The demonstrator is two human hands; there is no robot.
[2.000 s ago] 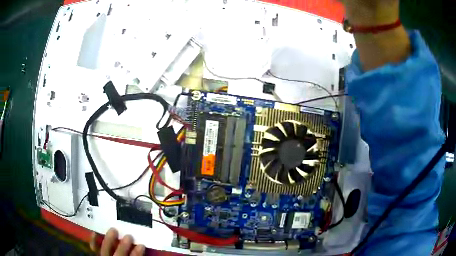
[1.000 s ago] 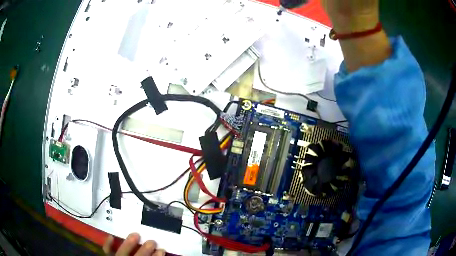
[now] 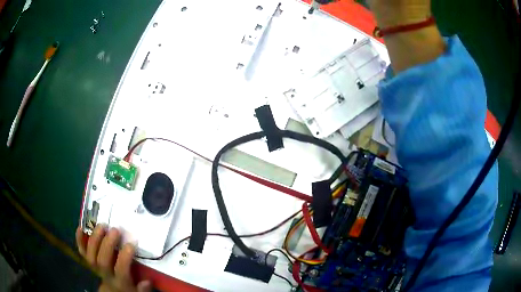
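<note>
The white rear chassis panel (image 3: 188, 102) lies on an orange-red foam pad (image 3: 177, 283), turned at an angle. The blue motherboard (image 3: 343, 256) is at its lower right, partly behind my right sleeve. A green circuit board (image 3: 121, 173) and a black oval speaker (image 3: 157, 194) are near its left end. My left hand (image 3: 108, 254) rests with its fingers on the panel's lower left edge. My right hand (image 3: 400, 12) is cut off by the top edge; only its wrist side shows, with a red band. Its fingers and anything in them are hidden.
A brush (image 3: 29, 97) with an orange tip lies on the green mat at the left. Several small screws (image 3: 97, 21) lie at the top left. A black cord (image 3: 474, 182) crosses in front of my right sleeve. A black strip (image 3: 507, 223) lies at the right.
The panel has shifted right in view and turned clockwise, bringing the brush fully into view. My left hand has moved to the left, onto the panel's corner. My right sleeve now covers the fan.
</note>
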